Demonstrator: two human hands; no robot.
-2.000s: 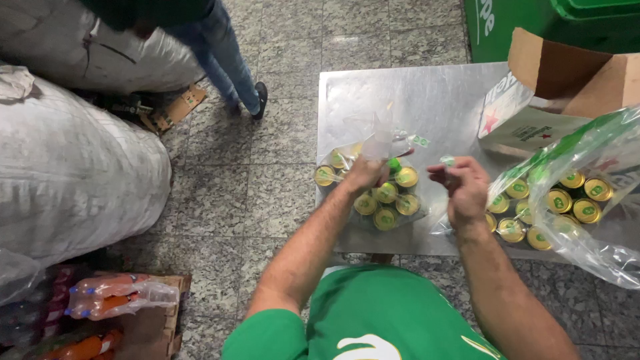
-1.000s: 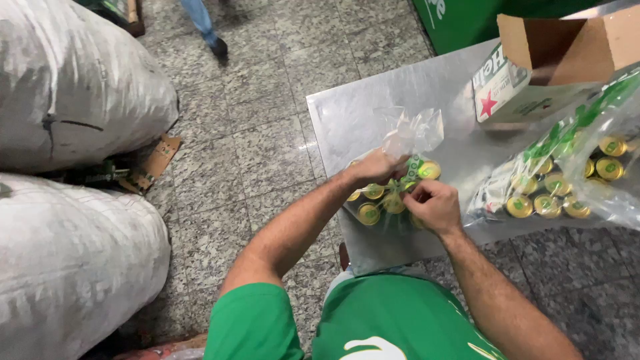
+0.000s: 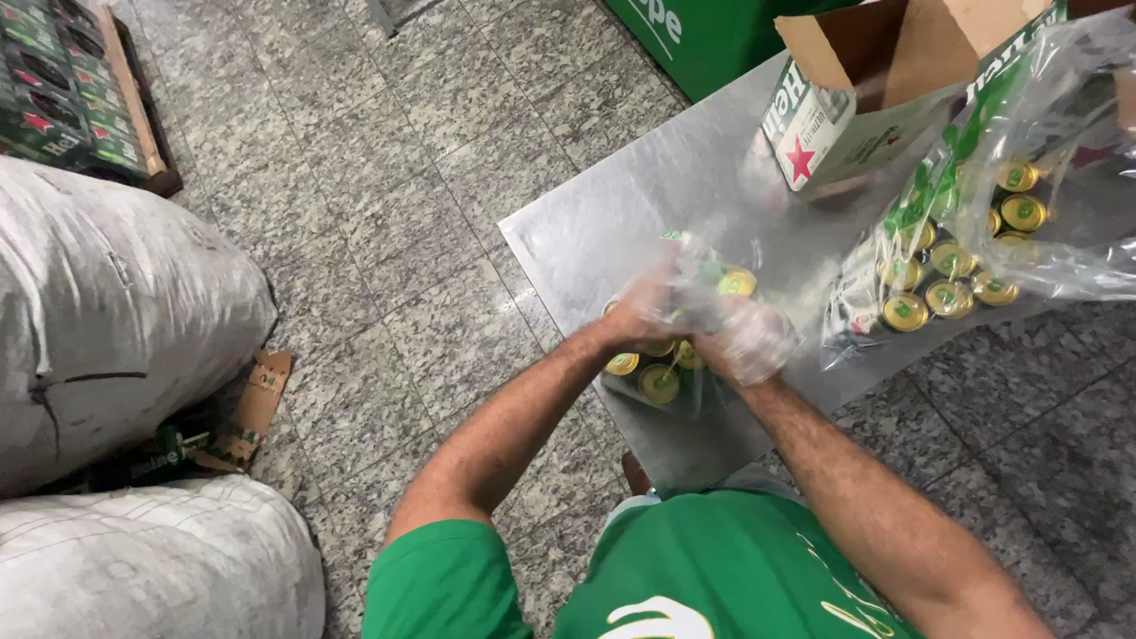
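Gold-topped cans (image 3: pixel 658 382) stand in a clear plastic bag (image 3: pixel 710 404) near the left corner of a metal table (image 3: pixel 612 213). Over these cans, my left hand (image 3: pixel 646 311) is at the gathered plastic of the bag. My right hand (image 3: pixel 729 342) is close beside it, blurred and partly covered by loose clear plastic (image 3: pixel 759 333). The fingers of both hands are hidden or smeared by motion, so their exact grip does not show.
More gold-topped cans (image 3: pixel 950 300) stand in a large clear bag (image 3: pixel 1056 266) at the right. Behind is an open cardboard Heineken box (image 3: pixel 821 133). A green container (image 3: pixel 710 35) is past the table. White sacks (image 3: pixel 115 311), torn cardboard (image 3: pixel 257 408) and packed green goods (image 3: pixel 67 98) lie left.
My hands were apart two seconds ago and are now close together over the smaller bag, with its plastic pulled across my right hand. The walking person has left the view, which has shifted.
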